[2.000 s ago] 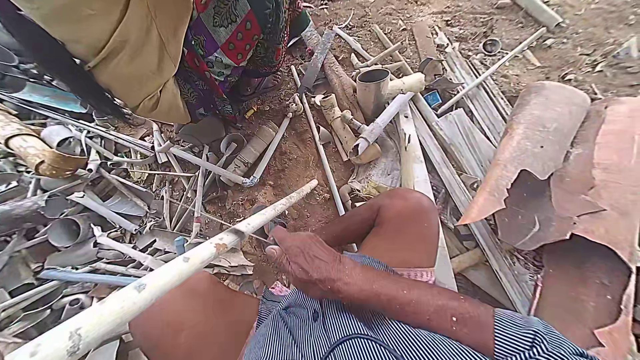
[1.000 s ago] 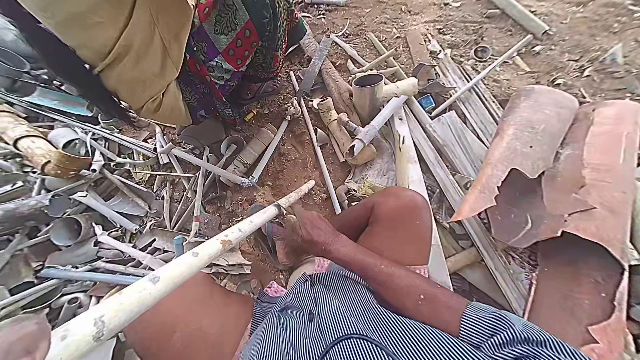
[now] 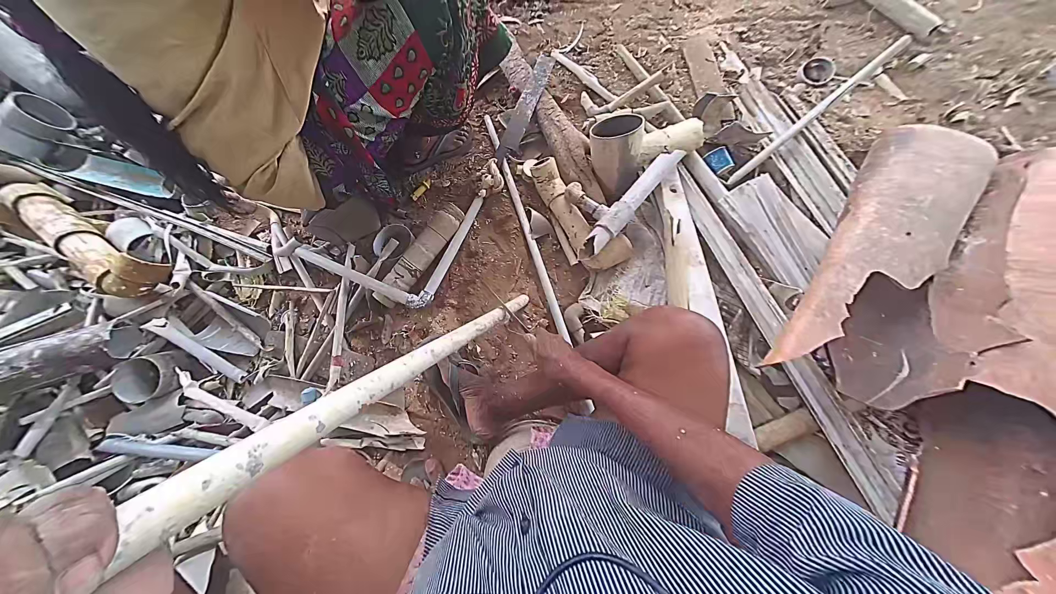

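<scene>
A long, pale, mottled plastic pipe (image 3: 322,417) slants from the lower left up to the middle, narrowing at its far end. My left hand (image 3: 62,540), blurred and cut off by the frame edge, is closed around its near end. My right hand (image 3: 546,351) is just beyond the pipe's far tip, with fingers curled on a thin, narrow tool (image 3: 507,309) whose kind is unclear. Both my knees are bent, and the pipe passes above the left one. Another thin pipe (image 3: 532,247) lies on the soil beyond my right hand.
Cut pipes and plastic scraps (image 3: 223,338) heap up at left. A handsaw blade (image 3: 528,103) lies ahead, near a short wide pipe piece (image 3: 617,153). Long flat strips (image 3: 767,305) and torn brown sheets (image 3: 899,223) lie at right. Another person's patterned cloth (image 3: 388,74) is close at top left.
My right hand has moved forward and to the right, past the pipe's tip. My left hand has come into fuller view at the lower left.
</scene>
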